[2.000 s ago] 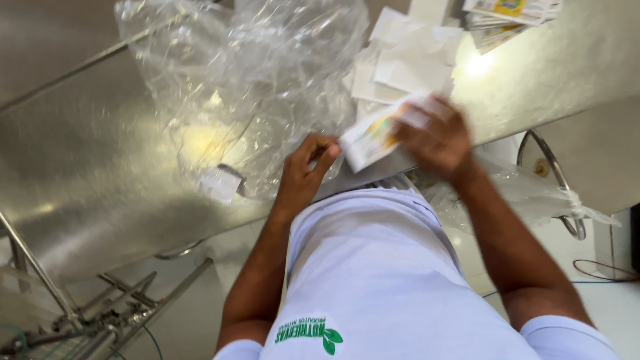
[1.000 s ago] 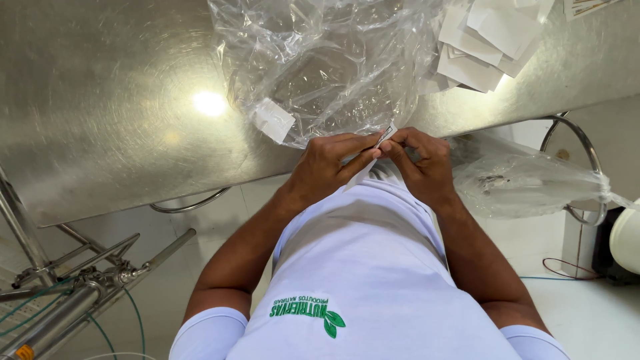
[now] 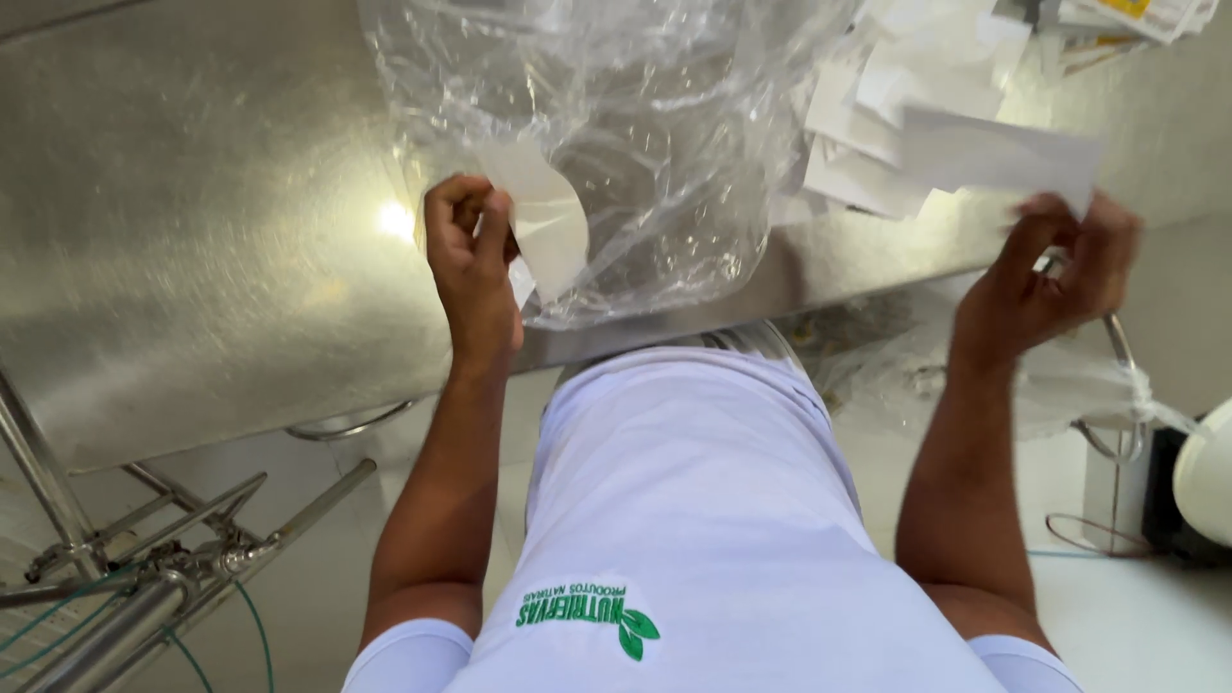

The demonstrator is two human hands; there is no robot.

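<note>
My left hand (image 3: 472, 236) pinches a curved, whitish glossy backing sheet (image 3: 549, 217) over the lower left part of a clear plastic bag (image 3: 664, 125) on the metal table. Off to the right, my right hand (image 3: 1059, 260) is blurred and grips a white rectangular piece of paper (image 3: 996, 154) by its lower right corner. That piece hangs at the edge of a loose pile of white pieces (image 3: 857, 115). Printed labels or cards (image 3: 1131, 19) are stacked at the top right.
The stainless steel table (image 3: 212, 250) slopes across the view, its edge close to my waist. A tied clear plastic bag (image 3: 895, 371) hangs by a metal ring below the edge at right. Metal tubing with thin hoses (image 3: 202, 568) stands at lower left.
One second ago both hands were together at the table edge over a small piece; now they are wide apart, each with a separate piece. Two seconds ago my right hand held a printed piece.
</note>
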